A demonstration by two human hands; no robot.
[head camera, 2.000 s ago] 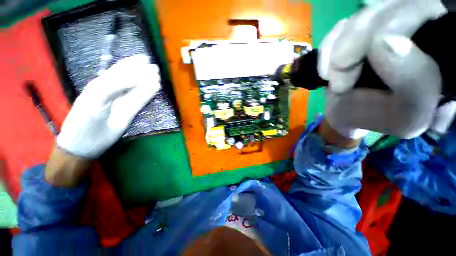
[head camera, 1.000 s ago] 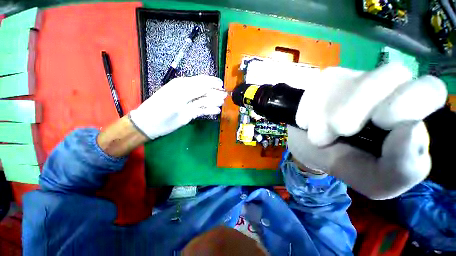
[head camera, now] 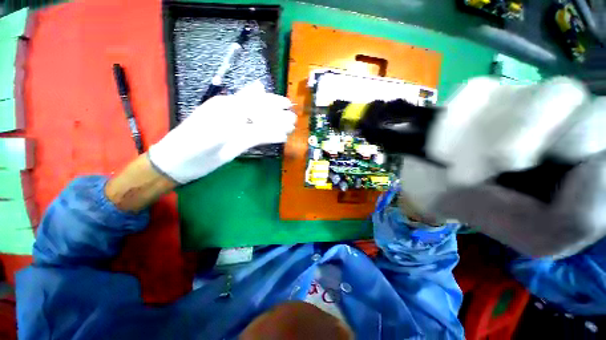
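My right hand [head camera: 511, 159], in a white glove and blurred, grips the black electric screwdriver [head camera: 399, 124]. The tool lies nearly level, its yellow-banded front end over the left part of the circuit board [head camera: 345, 163]; its tip cannot be made out. The board, with the pale heat sink [head camera: 372, 89] along its far edge, sits in the orange fixture [head camera: 296, 199]. My left hand [head camera: 222, 133], gloved, is over the right near part of the screw tray [head camera: 170, 80], its fingertips pinched together at the fixture's left edge. Whether it holds a screw cannot be seen.
A white-and-black pen [head camera: 226, 66] lies on the screws in the tray. A black pen [head camera: 127, 106] lies on the red mat [head camera: 66, 133]. Pale green sheets [head camera: 12, 179] line the far left. Board assemblies [head camera: 568, 30] stand at the far right. A blue sleeve [head camera: 565, 282] shows at lower right.
Over two seconds my left hand has moved from the tray to the fixture's left edge. The screwdriver has moved left, then slightly back right since one second ago, its front end now over the board.
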